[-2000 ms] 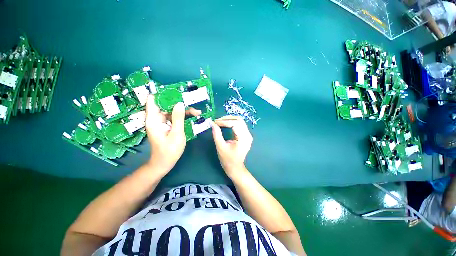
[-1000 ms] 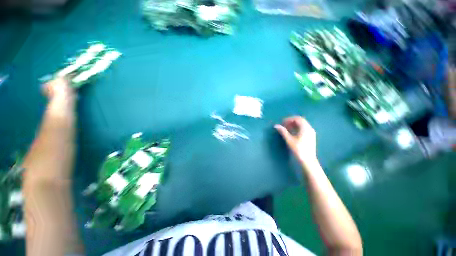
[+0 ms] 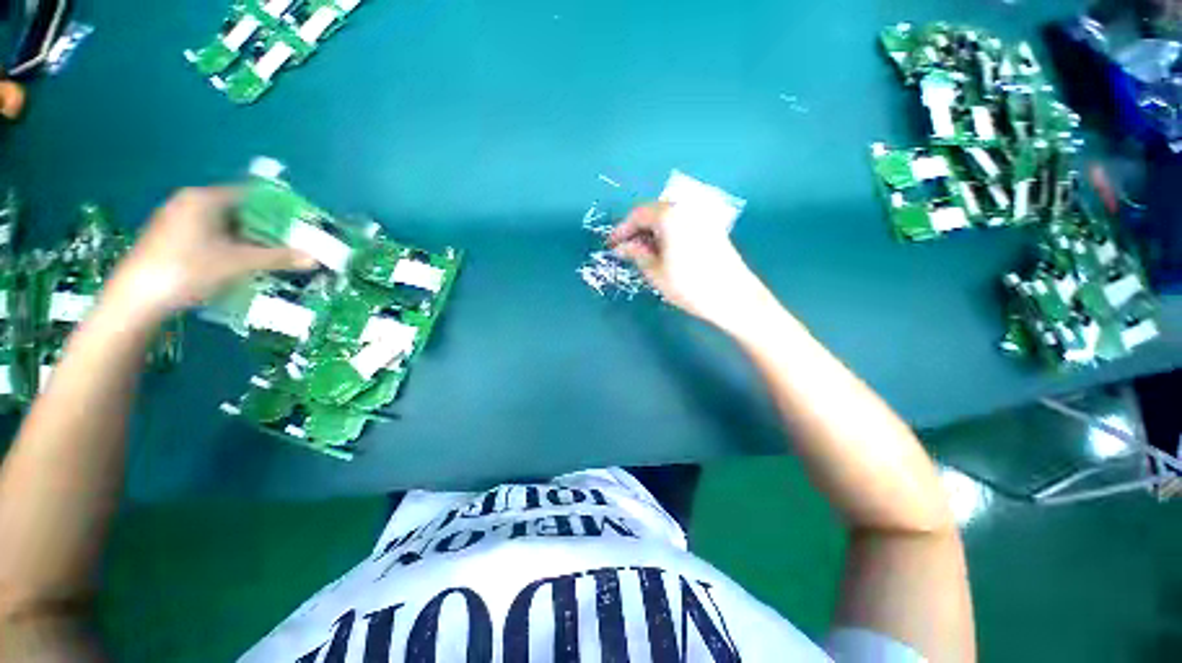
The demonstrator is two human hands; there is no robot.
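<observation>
My left hand grips a green circuit board panel at its left edge, above the working stack of boards. The held panel is slightly blurred and overlaps the stack in view. My right hand is at the pile of small leaded components, fingertips together at its upper right. Whether a component is between the fingertips is too small to tell. A small white packet lies just beyond my right hand, partly covered by it.
A small group of boards lies at the far left. More boards stand at the left edge behind my left forearm. Two heaps of boards, an upper one and a lower one, lie at the right, near blue clutter.
My left hand has come back from the far left and now holds a panel over the stack. My right hand has moved left to the component pile. The camera view has turned.
</observation>
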